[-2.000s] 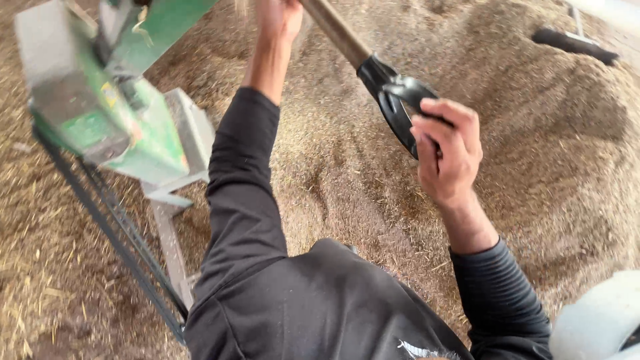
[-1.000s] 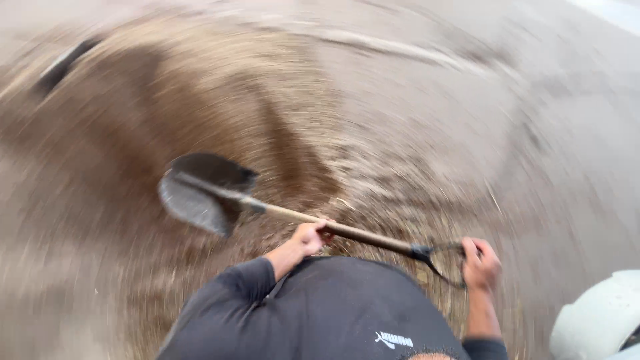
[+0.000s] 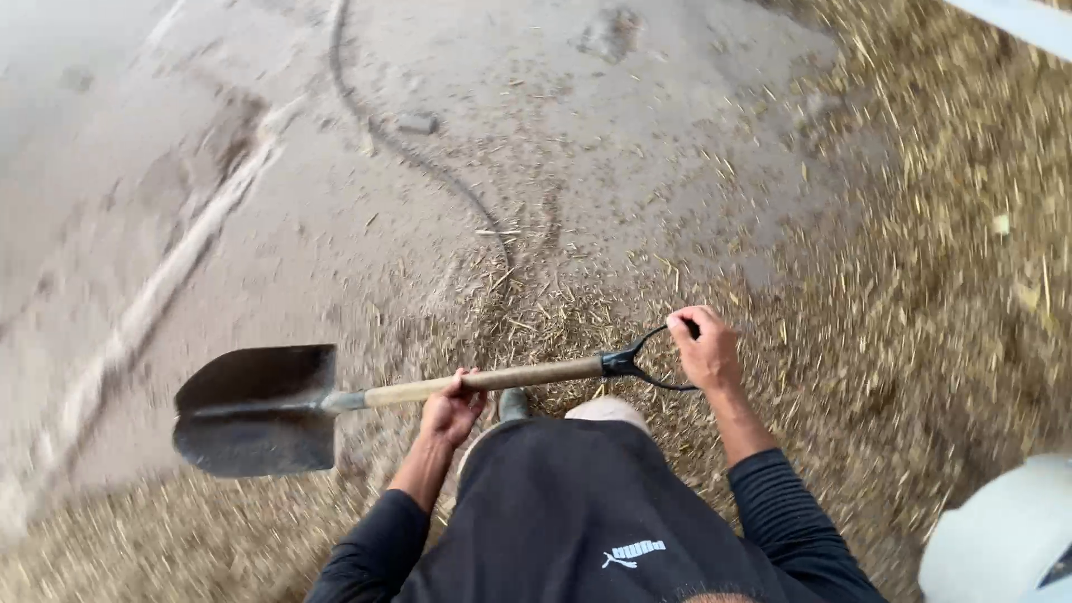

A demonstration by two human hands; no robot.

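Note:
A shovel with a wooden shaft (image 3: 536,373) lies level across my front, off the ground, its metal blade (image 3: 255,410) at the left and its black D-shaped handle at the right. My left hand (image 3: 452,412) holds the shaft from below, near the blade end. At the far end my right hand (image 3: 706,345) grips the D-handle (image 3: 649,360). No load shows on the blade. Under the shaft, chopped straw (image 3: 561,318) is scattered on the floor near my feet.
A dark hose or cable (image 3: 444,176) curves over the dusty floor, beside a small grey block (image 3: 416,123). Farther left runs a pale ridge (image 3: 180,251). Thick straw (image 3: 946,276) covers the right side. A white rounded object (image 3: 1005,536) stands at the lower right.
The view has swung strongly, away from the green machine and the heap seen earlier. Both hands remain on the shovel, whose blade was out of view two seconds ago.

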